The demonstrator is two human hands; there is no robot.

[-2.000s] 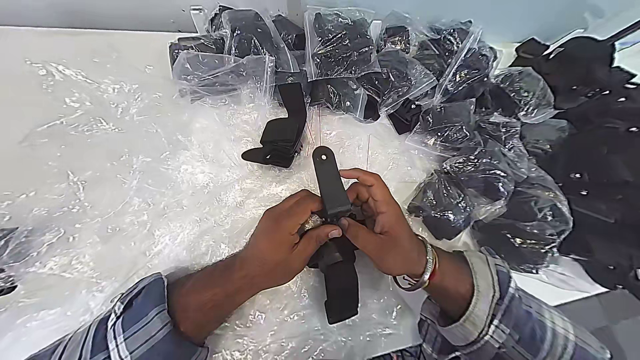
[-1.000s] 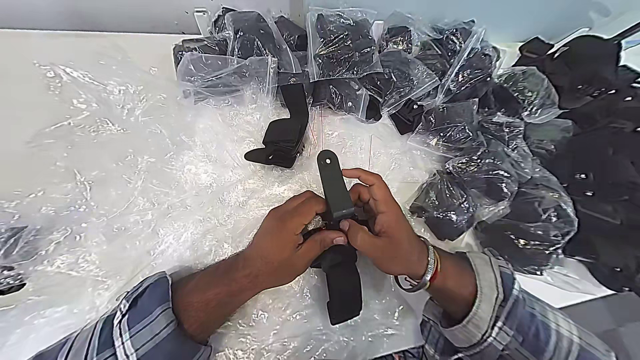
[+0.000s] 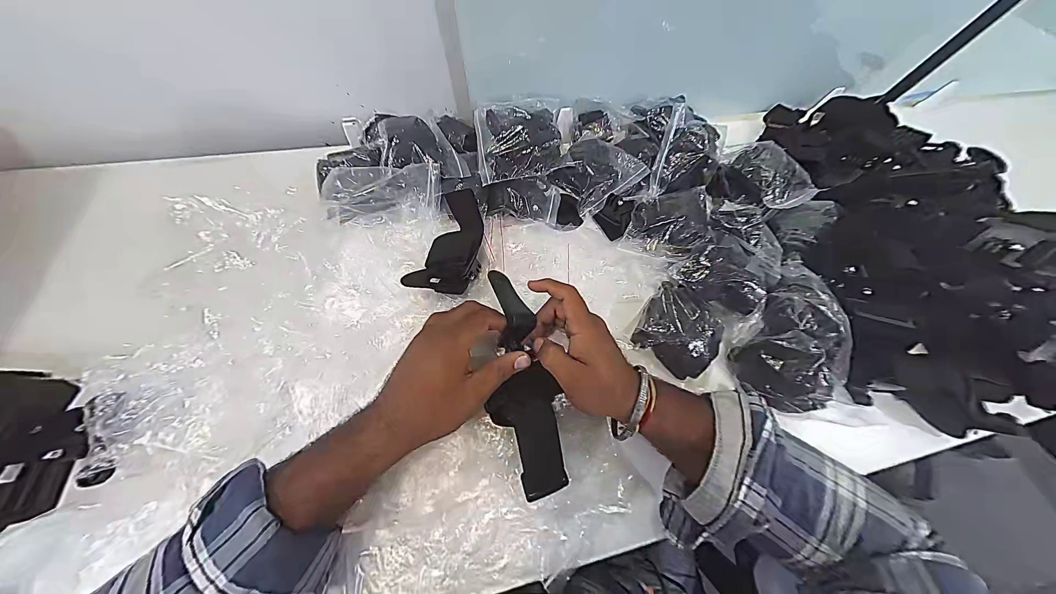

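Observation:
A black part with a flat tab and a wide strap end (image 3: 542,450) is between my hands, over clear plastic film. My left hand (image 3: 450,371) grips its middle from the left, the thumb pressed on it. From the right, my right hand (image 3: 582,355) pinches the same spot with the thumb and a finger, its index finger raised. The tab (image 3: 511,305) sticks up between the hands, tilted. Beyond my left hand lies a similar black strap part (image 3: 450,256) on the film. The fingertips hide the joint at the middle.
Clear bags with black parts (image 3: 520,144) line the back of the white table (image 3: 165,186) and run down the right side. A large heap of loose black parts (image 3: 924,272) lies at the far right. More black parts (image 3: 37,445) lie at the left edge. Clear plastic film (image 3: 272,330) covers the middle.
The tab, which stood flat to view with its hole showing, is now tilted and its hole no longer shows. Both hands stay on the part. The view has shifted, showing more wall.

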